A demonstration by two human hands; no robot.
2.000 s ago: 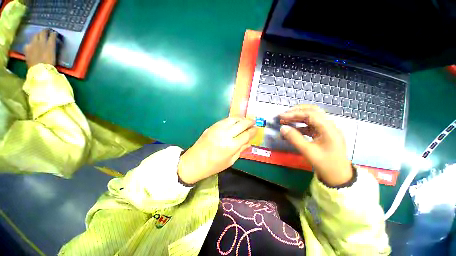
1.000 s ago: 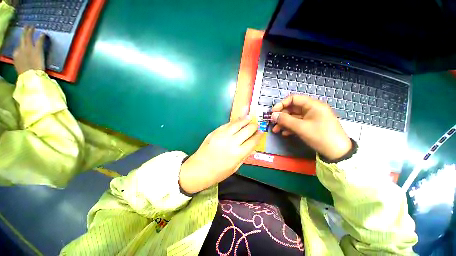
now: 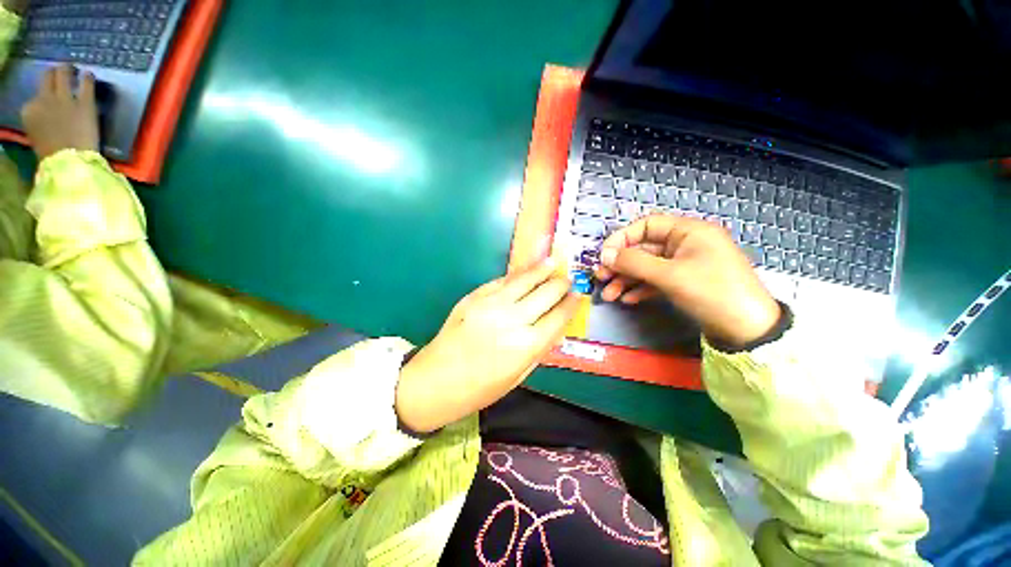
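An open laptop (image 3: 737,210) with black keys and a dark screen lies on an orange-red tray (image 3: 537,183). My left hand (image 3: 488,343) presses a small yellow positioning jig (image 3: 579,319) with a blue patch on the left edge of the palm rest. Its fingertips hide part of the jig. My right hand (image 3: 693,275) pinches a tiny dark badge sticker (image 3: 591,257) between thumb and forefinger. The sticker is just above the blue patch, at the left palm rest below the keys. Whether it touches the surface cannot be told.
At the upper left, another person's hand (image 3: 61,111) rests on a second laptop (image 3: 100,39) on an orange-red tray. At the right, a white label strip (image 3: 962,330) with dark squares hangs above shiny crinkled plastic (image 3: 962,412).
Since two seconds ago my right hand has moved left and brought the sticker beside the jig. In the last second it has barely moved. The other person's hand has shifted slightly.
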